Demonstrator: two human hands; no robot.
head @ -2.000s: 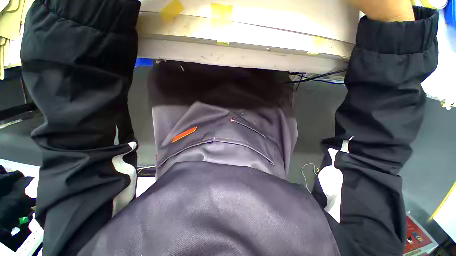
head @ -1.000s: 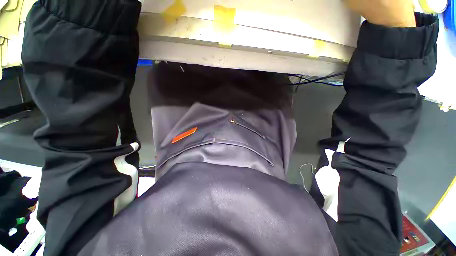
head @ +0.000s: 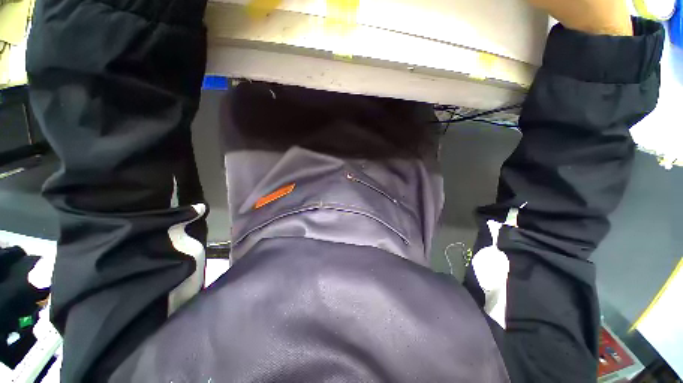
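Note:
The white-topped table [head: 449,45] crosses the top of the view, with yellow tape on its surface and edge. Only the wrist and part of my right hand [head: 588,13] show at the top right; the fingers are cut off by the top edge. My left hand is out of the picture; only its black sleeve [head: 120,112] shows, running up past the table edge. Whatever the hands hold or work on is outside the frame.
Olive-tan pieces [head: 13,34] lie at the far left. A pale ring [head: 655,7] and a blue edge [head: 676,45] show at the top right. Dark cords [head: 479,117] hang under the table. The apron [head: 314,314] covers my lap. A red panel [head: 618,355] is at lower right.
The table edge sits slightly higher in view than one second ago. The right wrist and sleeve have shifted slightly to the right.

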